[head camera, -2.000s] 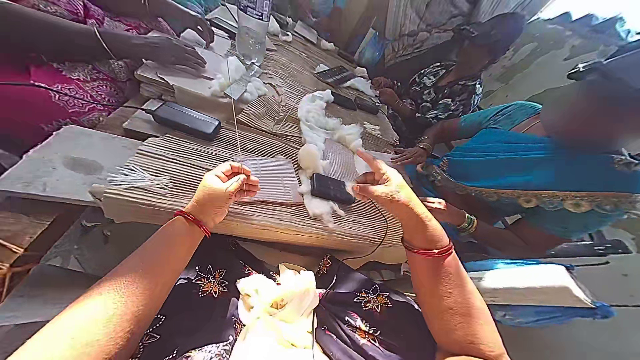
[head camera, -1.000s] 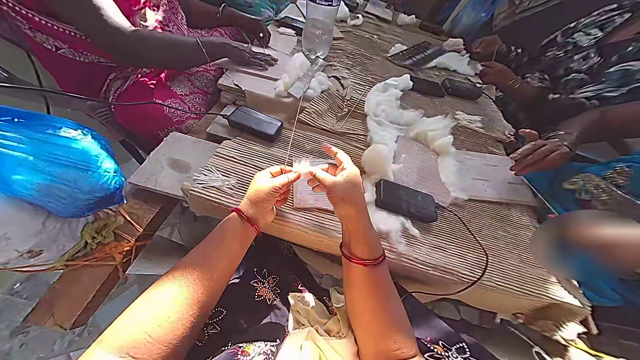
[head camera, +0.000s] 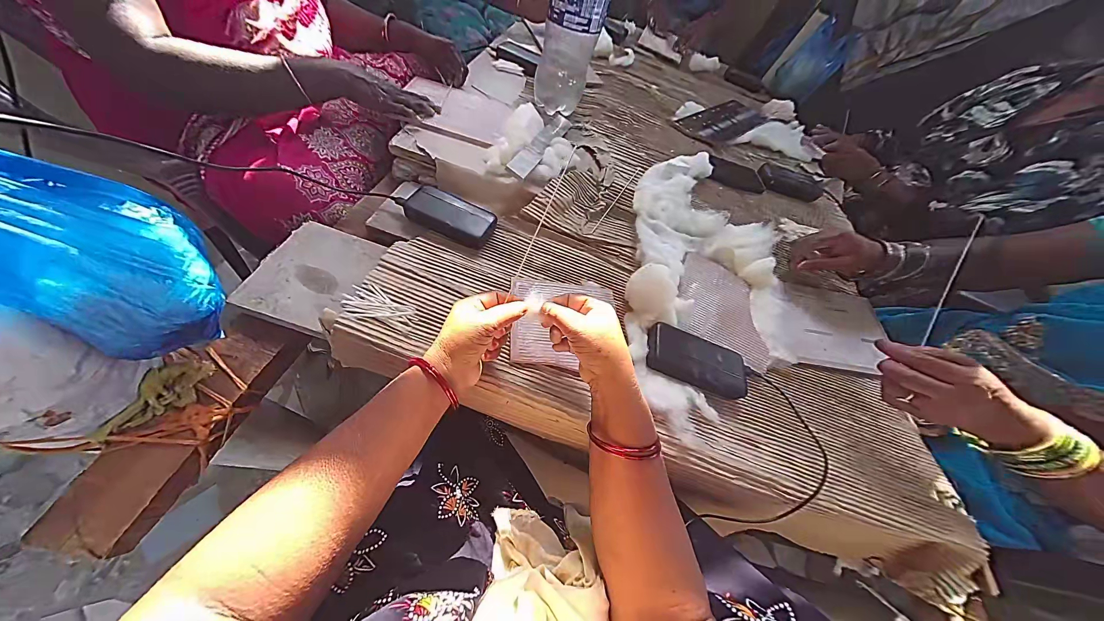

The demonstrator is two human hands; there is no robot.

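My left hand (head camera: 480,335) and my right hand (head camera: 586,332) meet over a ridged white board (head camera: 552,345), pinching a small tuft of cotton (head camera: 536,305) between their fingertips. A thin stick or strand (head camera: 548,211) rises from beside my left fingertips toward the bottle. Several thin white sticks (head camera: 378,305) lie in a small pile left of my left hand. Right of my right hand is loose white cotton wool (head camera: 653,293), with a black power bank or similar device (head camera: 697,359) and its cable beside it. The ridged board is partly hidden by my hands.
Corrugated cardboard (head camera: 776,448) covers the table. A plastic bottle (head camera: 562,73) stands at the back. Another black device (head camera: 450,216) lies at the left, near a stone slab (head camera: 306,274) and a blue plastic bag (head camera: 103,250). Co-workers' hands (head camera: 953,388) are at the right and at the far left.
Two seconds ago my hands were apart, the right one at the black device. Now they are together over the ridged board with a cotton tuft. The view has shifted to the left.
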